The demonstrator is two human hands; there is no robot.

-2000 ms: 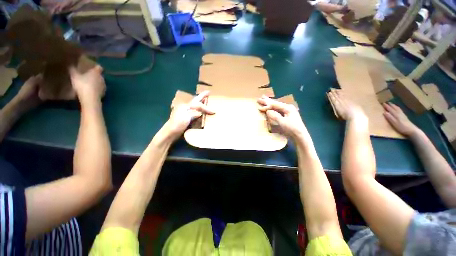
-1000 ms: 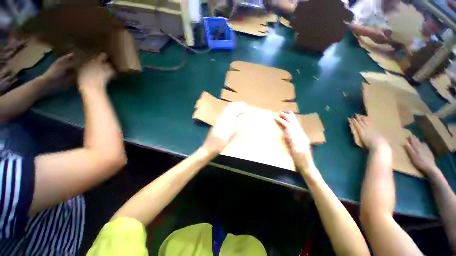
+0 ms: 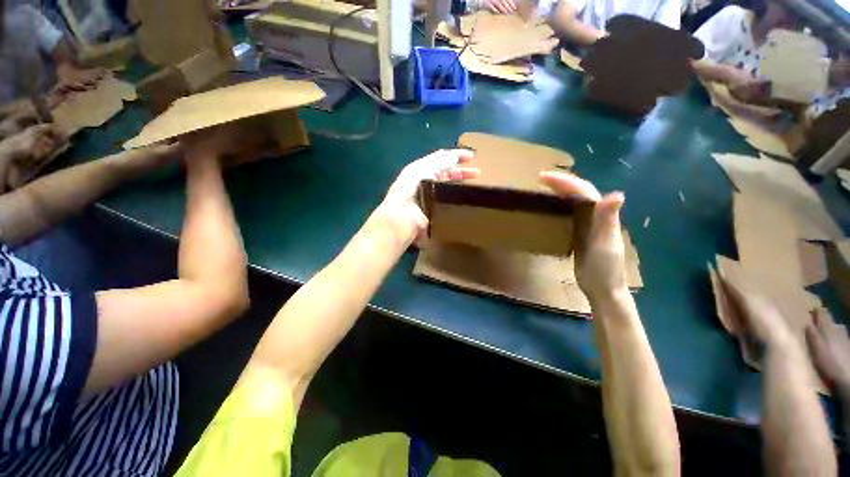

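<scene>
A partly folded cardboard box (image 3: 503, 226) is held between my hands above the table's near edge, its front wall upright and facing me. Its lid panel (image 3: 513, 160) extends behind it, away from me. My left hand (image 3: 426, 193) grips the box's left end, with fingers over the top edge. My right hand (image 3: 596, 228) grips the right end, thumb up and fingers over the top. A flat cardboard blank (image 3: 503, 275) lies on the table under the box. The inside of the box is mostly hidden.
A worker's arms at left hold a cardboard box (image 3: 233, 107). A worker's hands at right rest on a cardboard blank (image 3: 769, 224). A blue bin (image 3: 441, 76) and cable (image 3: 349, 135) are at the back. A dark round-edged blank (image 3: 641, 63) is held up across the green table (image 3: 326, 219).
The flat blank between my hands is now partly folded, with walls standing up and lifted off the table. A flat blank shows beneath it. The left worker's cardboard has opened out.
</scene>
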